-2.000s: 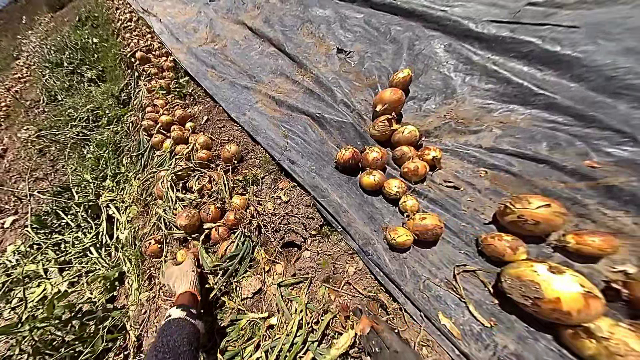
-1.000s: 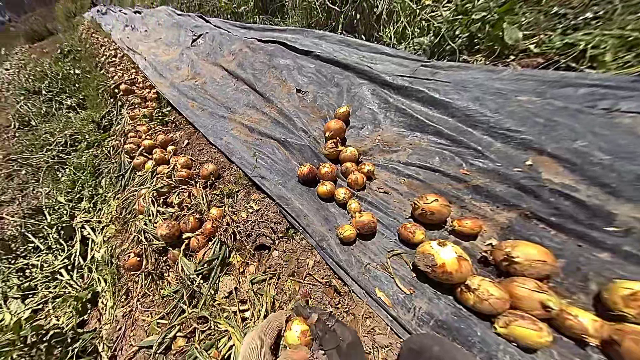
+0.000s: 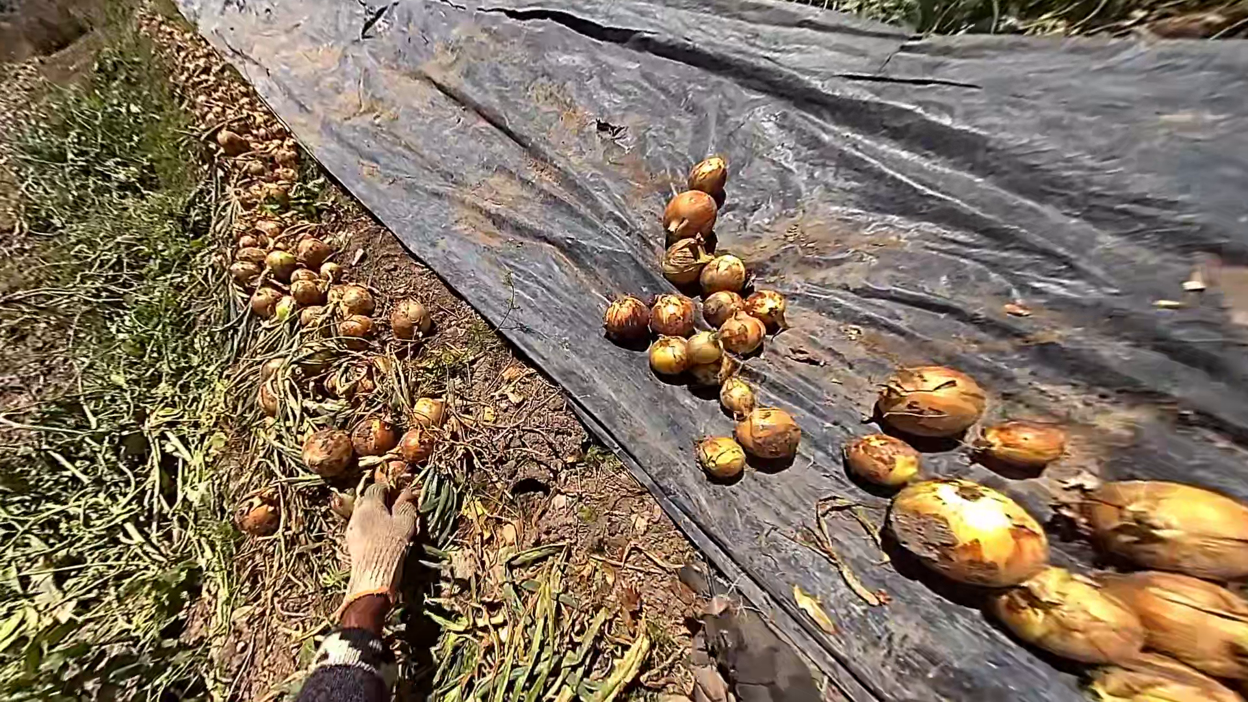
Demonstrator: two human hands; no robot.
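My left hand, in a pale knitted glove with a dark patterned sleeve behind it, reaches down to the row of onions. Its fingertips touch or nearly touch an onion at the near end of a small cluster; whether they grip it cannot be told. More onions with dry tops lie just beyond the fingers. At the bottom, right of the middle, a dark shape may be part of my right hand or clothing, too unclear to tell. On the black plastic sheet lie a group of smaller onions and larger ones.
The sheet's edge runs diagonally between the onion row and the onions laid on it. Bare soil with dry leaves borders that edge. Green weeds grow along the left, and cut onion tops lie near the bottom.
One second ago both hands were together around an onion at the bottom middle; now my left hand is at the onion row on the left. The view has shifted.
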